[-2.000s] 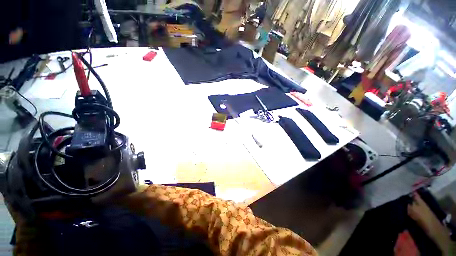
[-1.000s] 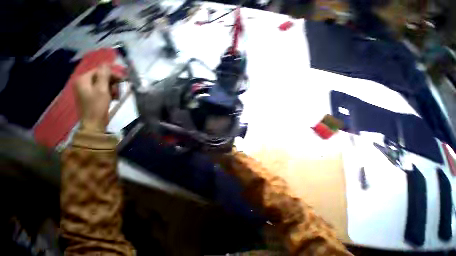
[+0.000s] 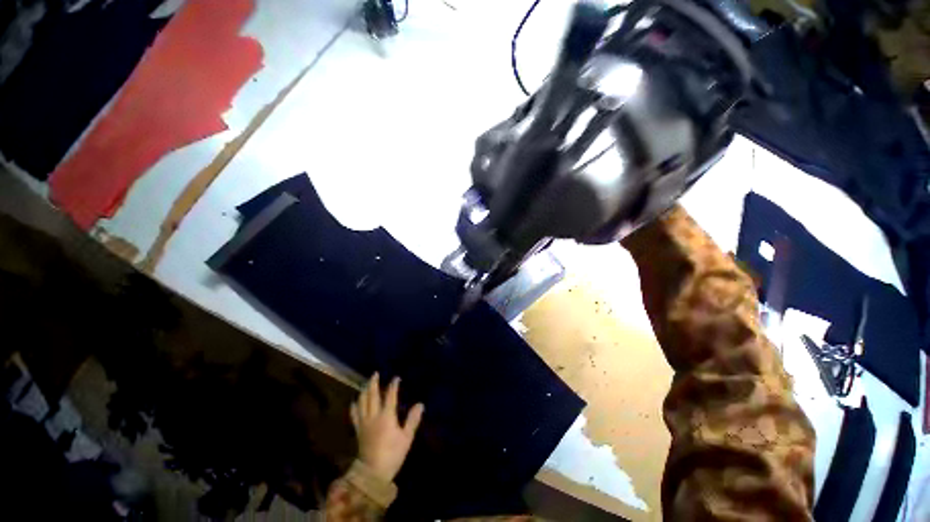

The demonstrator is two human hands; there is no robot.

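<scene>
The dark cut panel stack (image 3: 337, 275) lies along the near table edge, with a curved notch in its far edge and small pale marks. A grey bar (image 3: 255, 240) lies on its left end. The cutting machine (image 3: 612, 143) stands at the stack's far right side; its baseplate (image 3: 528, 285) partly shows beside the stack. My left hand (image 3: 382, 428) is at the near edge of the stack, fingers apart, holding nothing visible. My right sleeve reaches up to the machine; my right hand is hidden behind the motor.
Coral-red cut pieces (image 3: 168, 107) lie at the left beside dark cloth (image 3: 76, 71). Brown underlay paper (image 3: 602, 357) is right of the stack. Scissors (image 3: 838, 369), a dark panel (image 3: 816, 265) and two narrow dark pieces (image 3: 848, 459) lie at the right. A cable curves behind the machine.
My left hand has moved from the coral-red pieces to the near edge of the dark stack. The view has turned down and left, and the machine now shows large at the upper right.
</scene>
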